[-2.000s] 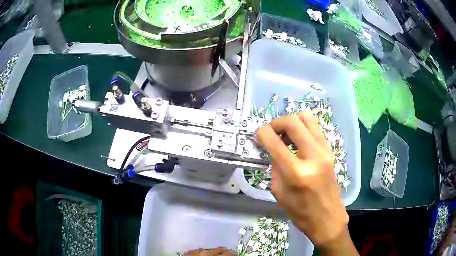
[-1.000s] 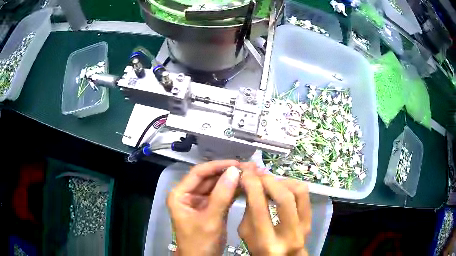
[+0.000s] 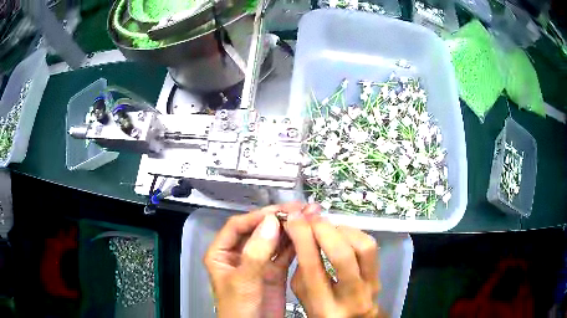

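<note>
My left hand and my right hand meet at the fingertips over the front bin, a translucent white tub. A small whitish wired connector is pinched between the fingertips of both hands; the fingers hide most of it. Green and white tails show below my right fingers. The silver press stands just beyond the hands, with its press nest at the right end. The rear bin right of the press is heaped with wired connectors.
The steel bowl feeder stands behind the press, its feeder track running to the nest. Small tubs stand left and right. Green bags lie at back right. A dark green bin is at lower left.
My right hand has come from the press nest to meet my left hand over the front bin. Since one second ago both hands stay together; the view has shifted, with the press appearing further left.
</note>
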